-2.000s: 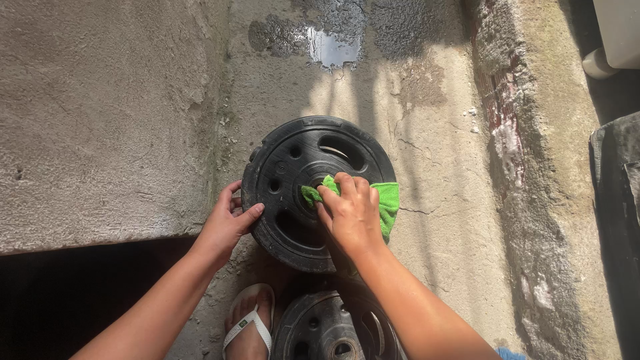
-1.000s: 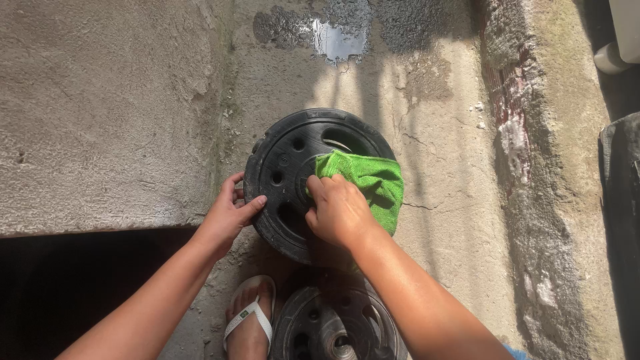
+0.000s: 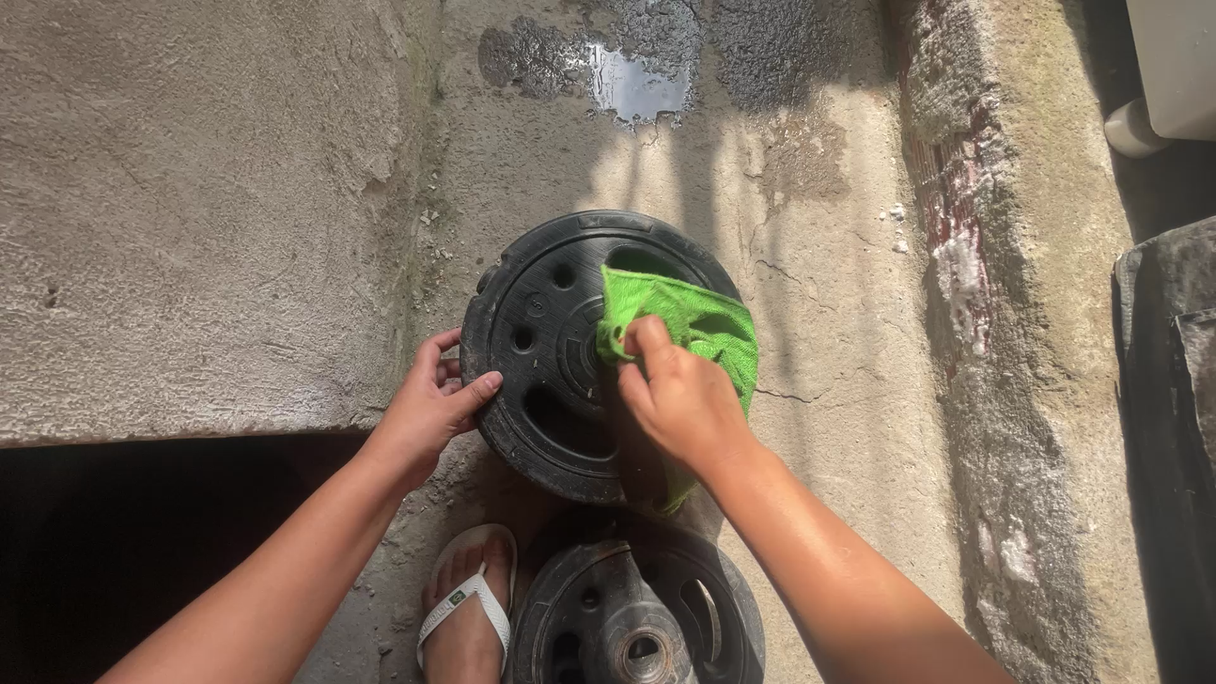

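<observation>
A black weight plate (image 3: 560,285) with round and oval openings is in the middle of the view. My left hand (image 3: 435,404) grips its left rim, thumb on the face and fingers behind. Pinched in my right hand (image 3: 679,389) is a green cloth (image 3: 722,328), bunched at the plate's centre hole and draped over its right side. Below, near my foot, lies another black weight plate (image 3: 546,617) with a round metal-ringed hub (image 3: 646,654). My right forearm stays to the right of the hub.
My foot in a white flip-flop (image 3: 465,608) stands left of the lower plate. A rough concrete block (image 3: 199,218) with a dark gap beneath is at the left. A puddle (image 3: 638,85) lies ahead on the concrete floor. A rough ledge (image 3: 1007,380) runs along the right.
Two seconds ago the cloth was bunched mostly under my right hand; now it spreads over the plate's right side. My left hand has kept its hold on the rim.
</observation>
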